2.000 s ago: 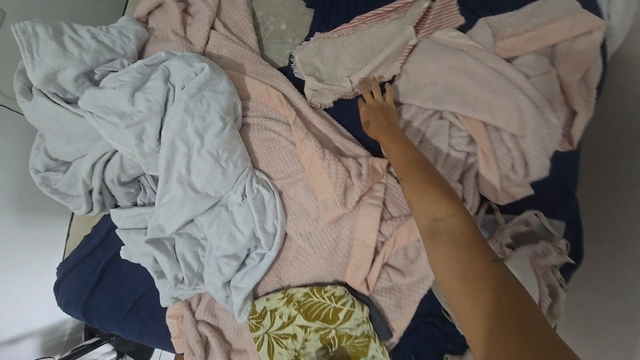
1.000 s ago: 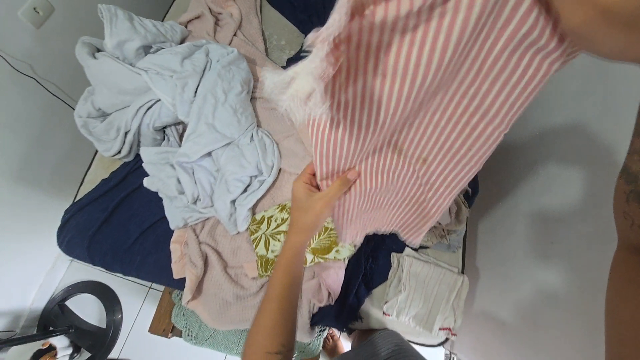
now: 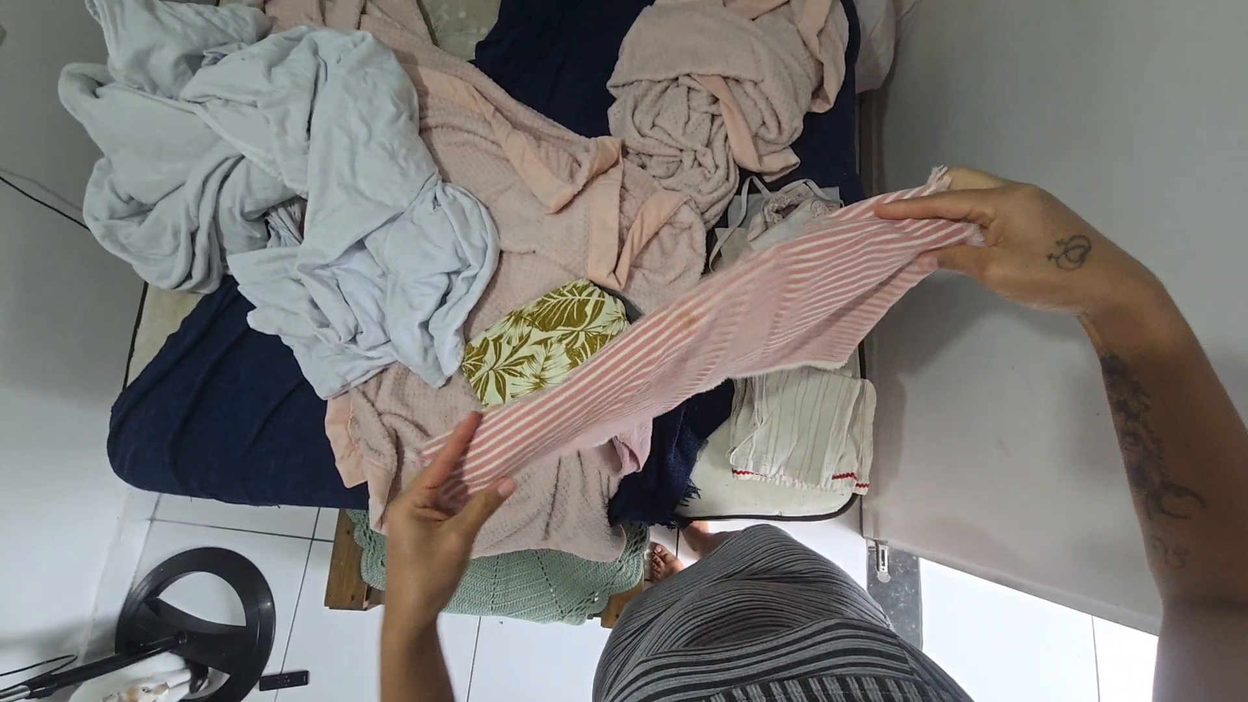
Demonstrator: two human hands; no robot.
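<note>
A pink and white striped cloth (image 3: 682, 341) hangs stretched between my two hands, above the bed. My left hand (image 3: 444, 512) pinches its lower left end between thumb and fingers. At the upper right, my right hand (image 3: 1014, 234) grips the other end. Under the cloth lies a green and white leaf-print fabric piece (image 3: 546, 341), partly covered. A pink textured blanket (image 3: 507, 205) spreads beneath that, with a crumpled light grey sheet (image 3: 341, 175) to its left. A folded cream striped cloth (image 3: 799, 429) lies below the right part of the held cloth.
A bunched pink blanket (image 3: 682, 117) lies on the navy bedding (image 3: 224, 409) toward the top. A wall (image 3: 1024, 439) runs along the right side. On the tiled floor stand a black round base (image 3: 195, 624) and a wooden piece with a mint crocheted cover (image 3: 497, 585).
The striped cloth was held up high at the right one second ago; now it is lower and pulled lengthwise between both hands. Two seconds ago one hand was touching it on the bed.
</note>
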